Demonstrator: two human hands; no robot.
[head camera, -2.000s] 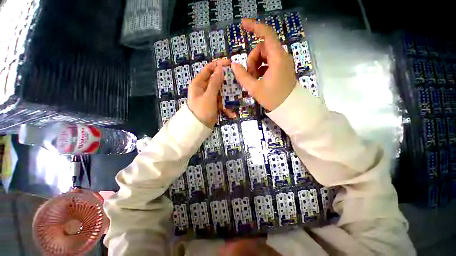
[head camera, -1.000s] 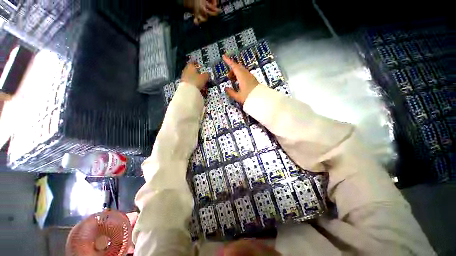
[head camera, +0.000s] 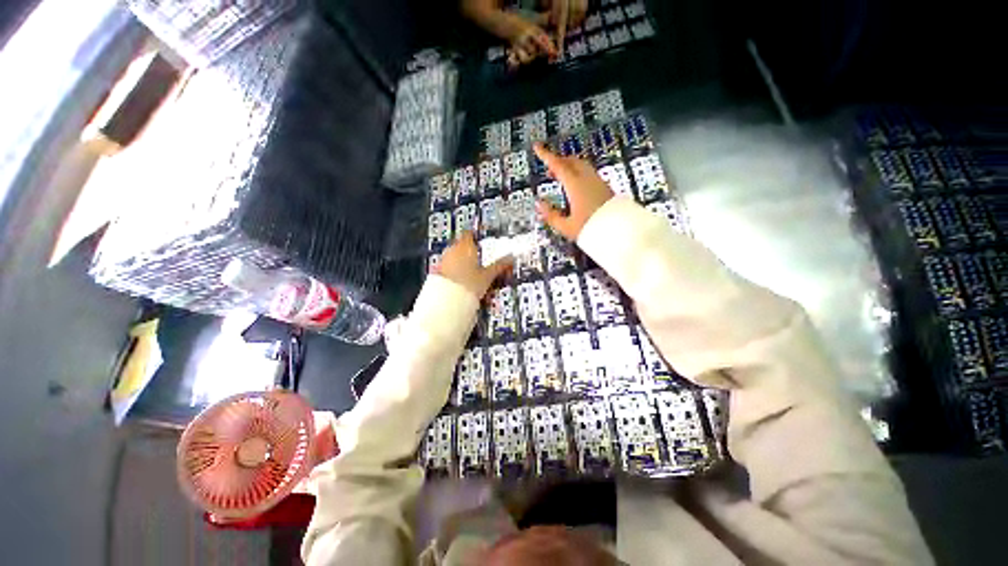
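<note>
A plastic tray (head camera: 433, 365) holds rows of small boards under white hole-punched cover pieces (head camera: 575, 301). Some blue boards (head camera: 634, 130) show bare near its far edge, beside a row of loose silver-grey covers (head camera: 605, 107). My left hand (head camera: 469, 265) is over the tray's left middle, fingertips at a bright whitish patch (head camera: 508, 249); I cannot tell if that is a held piece or glare. My right hand (head camera: 575, 194) is farther up and right, index finger pointing away and thumb apart, with no held piece visible.
Tall stacked trays (head camera: 315, 155) and a water bottle (head camera: 321, 306) are left, a pink fan (head camera: 249, 453) lower left. A bundle of covers (head camera: 422, 124) is upper left. Another person's hands (head camera: 533, 39) work beyond. A shiny plastic sheet (head camera: 763, 243) and blue boards (head camera: 951, 243) are right.
The view has shifted and turned. My hands were close together over the tray's upper part; now my left hand is nearer me and my right is farther up. Another person's hands have come into view.
</note>
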